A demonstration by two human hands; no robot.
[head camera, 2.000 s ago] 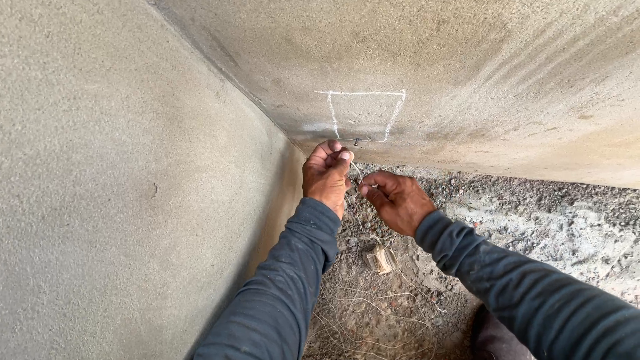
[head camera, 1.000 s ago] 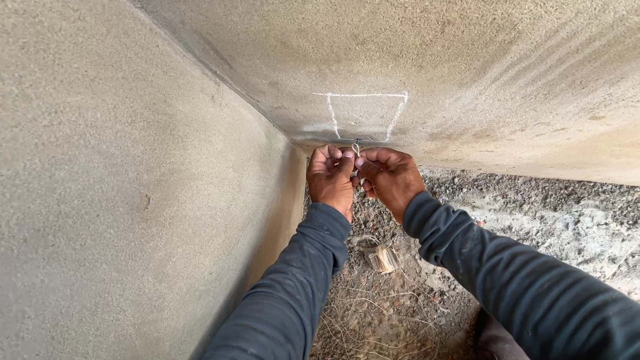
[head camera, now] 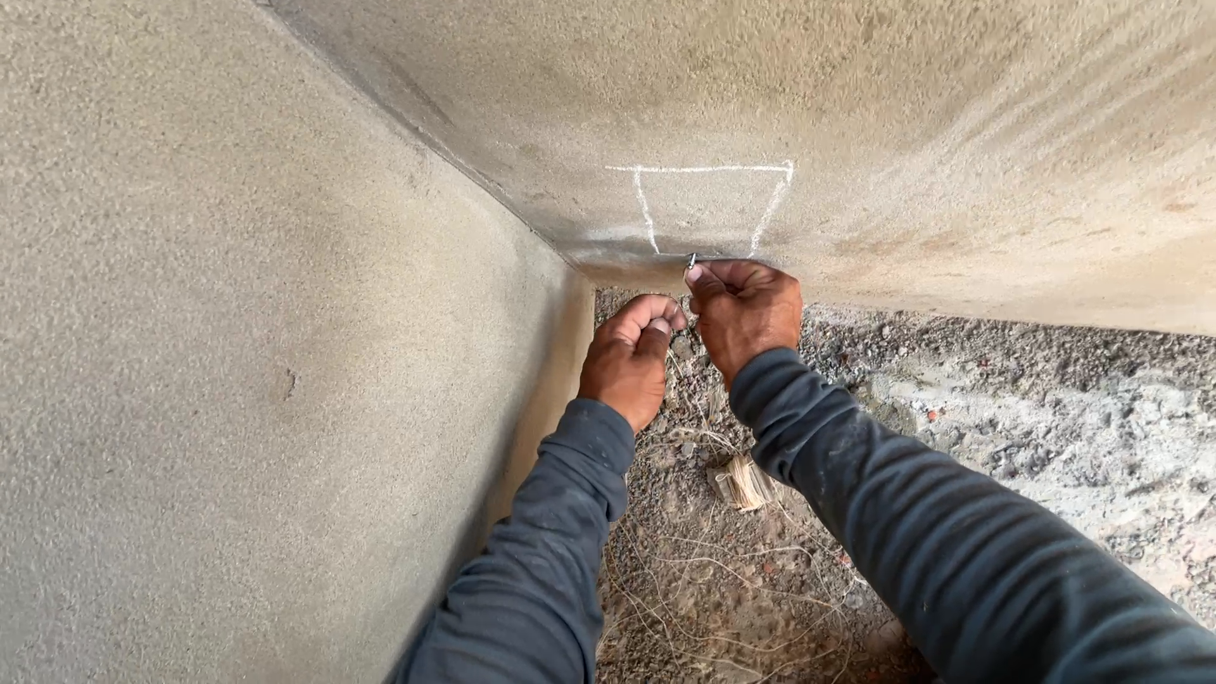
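Note:
My right hand pinches a small metal nail between thumb and forefinger, near the lower line of a chalk outline on the plastered wall. To its lower left, my left hand has its thumb and forefinger pressed together; a thin string seems to run from them, though its path is hard to follow. Below the hands, a small block wound with string lies on the ground.
A second plastered wall rises at the left and meets the first in a corner. Loose string trails over the gritty soil. Pale, rough rubble covers the ground at the right.
Both hands were together near the wall one second ago; now they are apart. My left hand has moved down and away, while my right hand holds the nail near the chalk outline.

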